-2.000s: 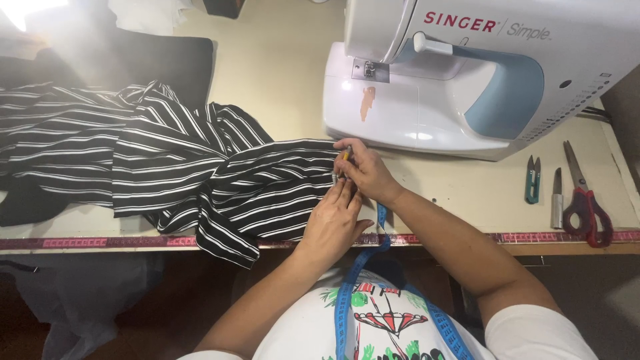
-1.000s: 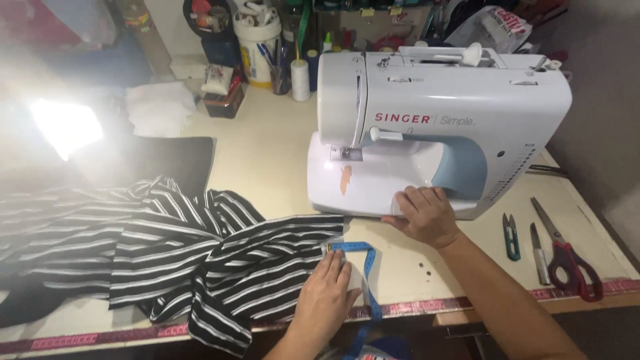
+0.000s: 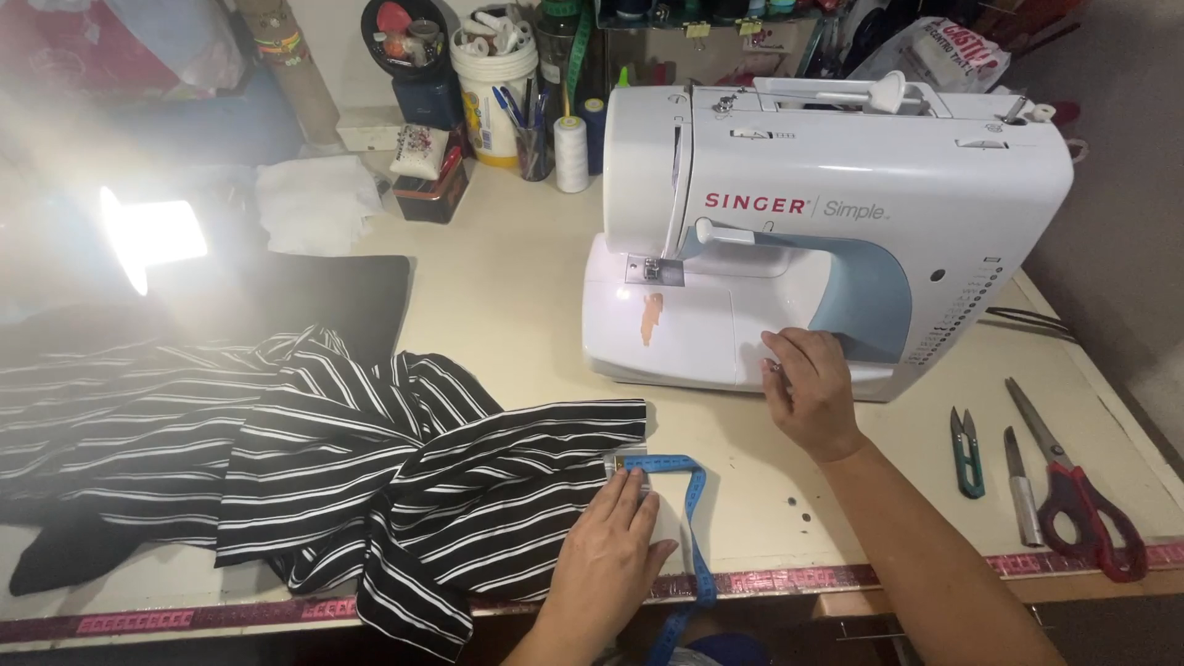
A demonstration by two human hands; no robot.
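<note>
My left hand (image 3: 615, 546) lies flat with its fingertips on the end of a blue tape measure (image 3: 696, 490), at the right edge of a black-and-white striped fabric (image 3: 314, 444). From there the tape loops right and hangs over the table's front edge. My right hand (image 3: 809, 384) is at the front edge of the sewing machine's white bed, with thumb and fingertips close together around something tiny, perhaps a pin; it is too small to tell. The white and blue Singer sewing machine (image 3: 805, 185) stands behind, its presser foot (image 3: 651, 270) above the bed.
Thread snips (image 3: 968, 453), a small knife (image 3: 1022, 490) and red-handled scissors (image 3: 1091, 518) lie at the right. A pink measuring tape (image 3: 786, 580) runs along the table's front edge. A bright lamp (image 3: 153, 239), a pincushion (image 3: 420, 153), a thread cone (image 3: 571, 153) and a white bucket (image 3: 495, 92) stand behind.
My right hand has moved from the fabric edge beside my left hand to the machine bed's front. My left hand stays by the fabric edge, now flat on the tape's end. The view has tilted up.
</note>
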